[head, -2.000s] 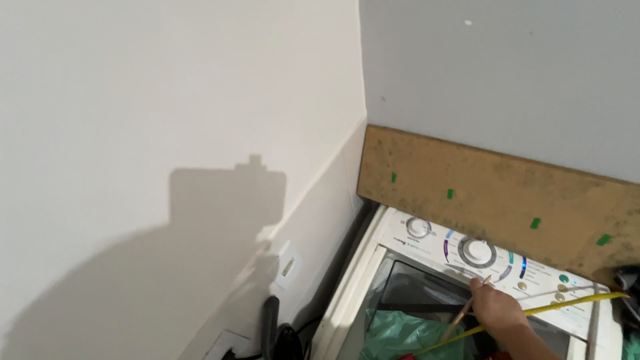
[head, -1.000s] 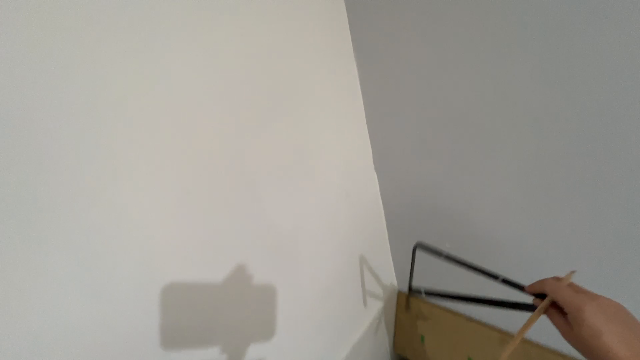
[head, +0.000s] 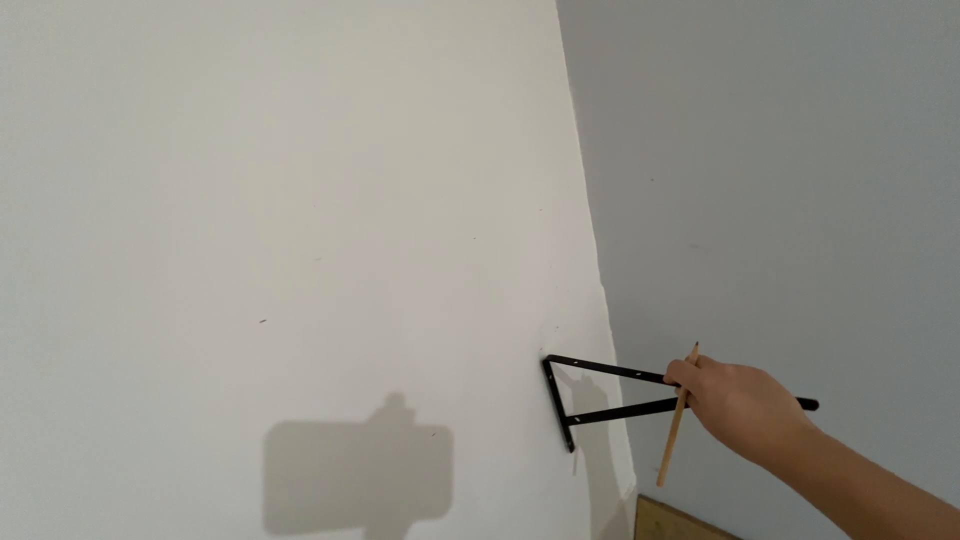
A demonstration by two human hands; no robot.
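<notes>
My right hand [head: 739, 401] grips a black metal triangular shelf bracket [head: 619, 412] near its outer end, and a wooden pencil [head: 675, 442] is held in the same fingers with its sharpened tip up. The bracket's short arm, which has screw holes, lies at the white wall [head: 420, 315], just left of the corner. Its two long bars run right, and one end sticks out past my hand. Whether the short arm presses flat on the wall cannot be told. My left hand is out of view.
A grey wall [head: 772, 187] meets the white wall at the corner. The top of a brown board [head: 675, 521] shows at the bottom, by the grey wall. Small dark marks dot the white wall, and shadows fall across its lower part.
Two seconds ago my right hand was low over the washing machine top; it has since come up with the bracket and pencil, and the bracket is now at the white wall. The view has tilted up.
</notes>
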